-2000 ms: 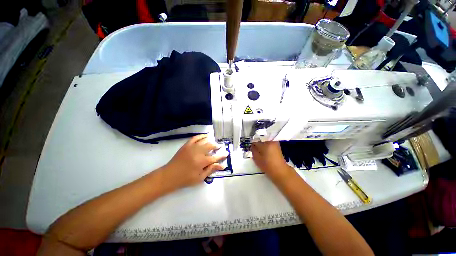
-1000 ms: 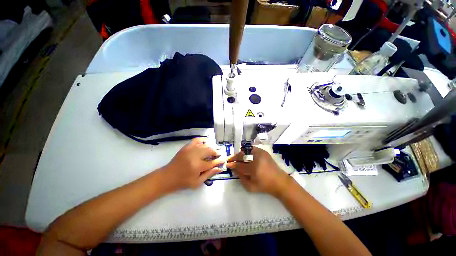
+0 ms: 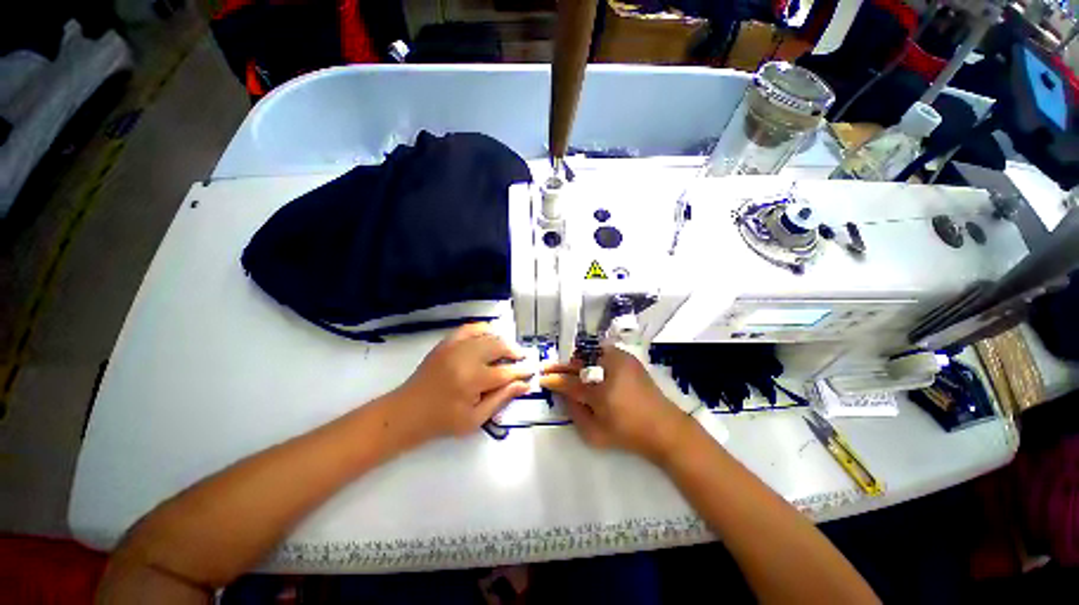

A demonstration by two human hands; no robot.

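Observation:
The white sewing machine [image 3: 710, 254] stands across the table, its needle end above my fingertips. The navy-black garment piece [image 3: 396, 236] lies heaped left of the needle, with a white-edged strip [image 3: 420, 320] along its near edge. My left hand [image 3: 459, 384] lies just left of the presser foot, fingers on the work. My right hand [image 3: 609, 402] is just right of the foot, fingertips close to the left ones. Both hands press or pinch the work at the foot; the part under the fingers is mostly hidden and washed out by the lamp.
Black fringed pieces [image 3: 724, 372] lie under the machine arm. Yellow snips [image 3: 845, 455] lie right of my right forearm. A glass jar [image 3: 771, 118] and a smaller bottle [image 3: 893, 142] stand behind the machine. A brown rod [image 3: 569, 77] stands upright behind the needle end.
My right hand has come out from under the machine head to the near side of the foot, beside my left fingertips. My left hand has barely moved. The view has shifted slightly.

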